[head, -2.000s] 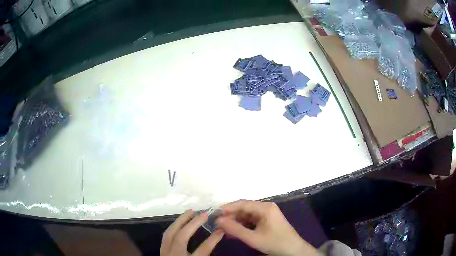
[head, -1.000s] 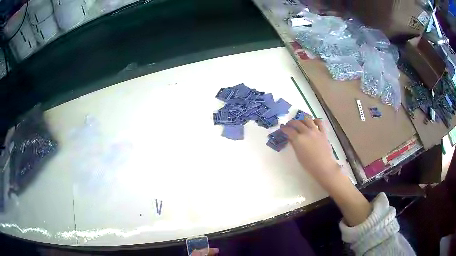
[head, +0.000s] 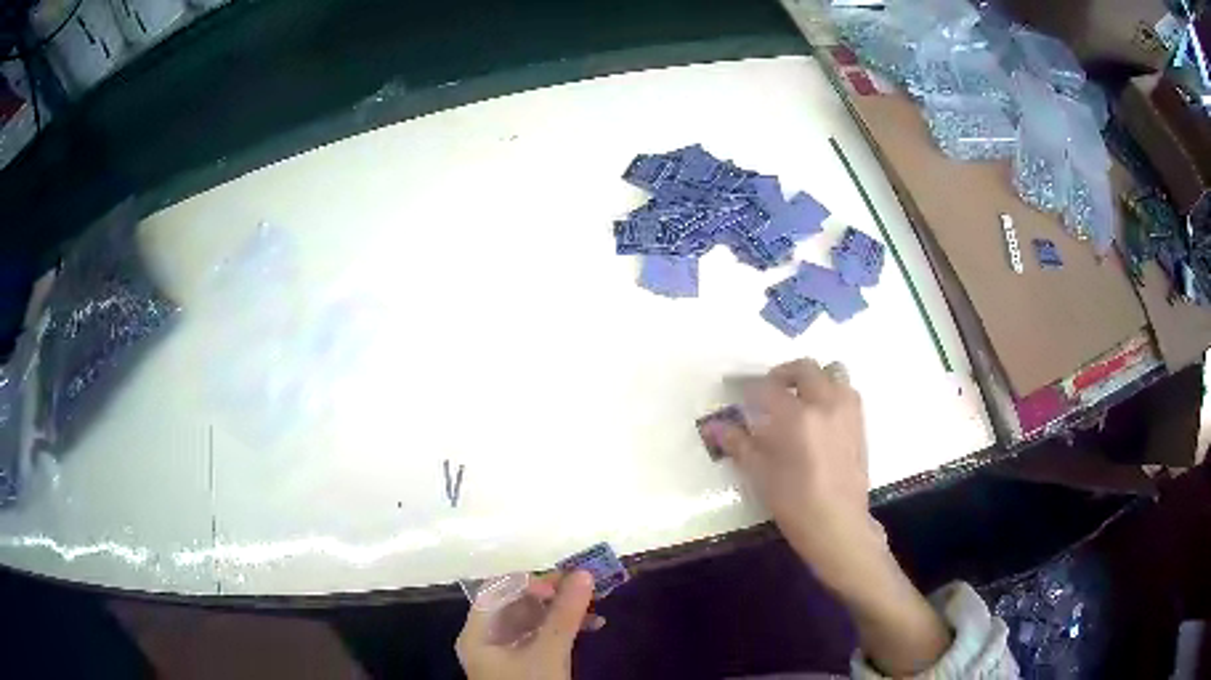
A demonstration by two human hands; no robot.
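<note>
My left hand [head: 521, 638] is at the bench's front edge, holding a blue-purple circuit board [head: 598, 569] between thumb and fingers. A clear plastic case [head: 497, 593] also shows at its fingers. My right hand [head: 805, 452] is over the right front of the bench, slightly blurred, with another circuit board [head: 720, 433] at its fingertips. A loose pile of boards [head: 704, 210] lies at the back right, with a smaller group [head: 815, 292] beside it. Two thin dark sticks [head: 453, 482] lie near the front edge.
A green strip [head: 890, 253] lies right of the boards. Cardboard [head: 983, 306] at right bears silvery clear bags [head: 976, 106], a white strip [head: 1012, 243] and a single board [head: 1048, 253]. A bag of dark parts [head: 100, 326] is at far left; a faint clear film patch [head: 272, 332] is at left-centre.
My right hand has moved from the small board group toward the front edge with a board. My left hand has come further into view, showing a board and a clear case. The camera view has shifted.
</note>
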